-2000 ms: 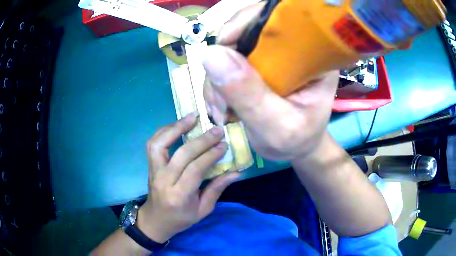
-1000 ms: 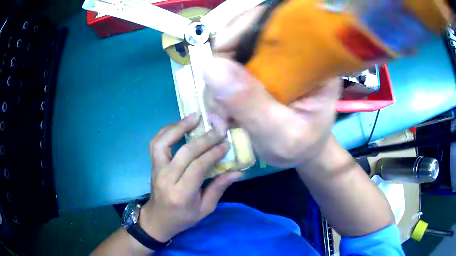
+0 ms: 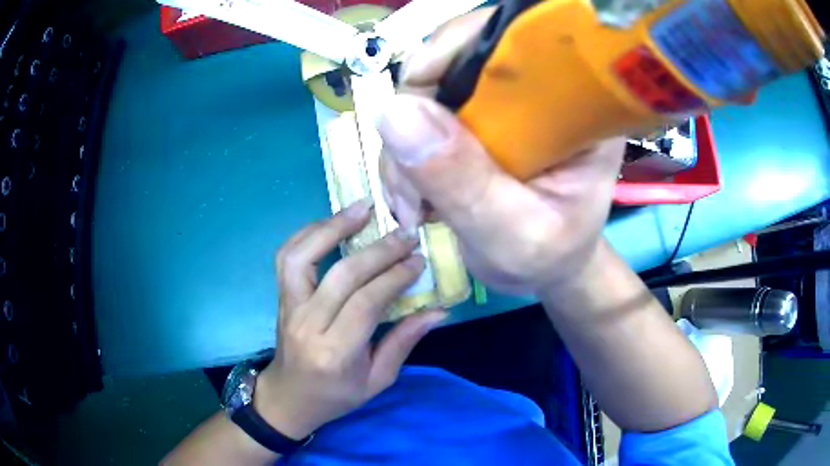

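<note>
The white three-arm plastic part lies with its hub over the yellowish round hub seat. One arm runs toward me along the cream jig. My right hand grips the orange electric screwdriver, held over the near arm; its tip is hidden by my fingers. My left hand rests on the near end of the arm and jig, its fingertips pressing on the arm and its thumb at the jig's near edge.
A red bin stands behind the far-left arm. A red tray with a metal-fronted box is at right. A black rack stands at left. A metal flask lies at lower right.
The part and jig sit slightly further right in view. Both hands keep almost the same pose. The screwdriver stays in my right hand and looks sharper than one second ago.
</note>
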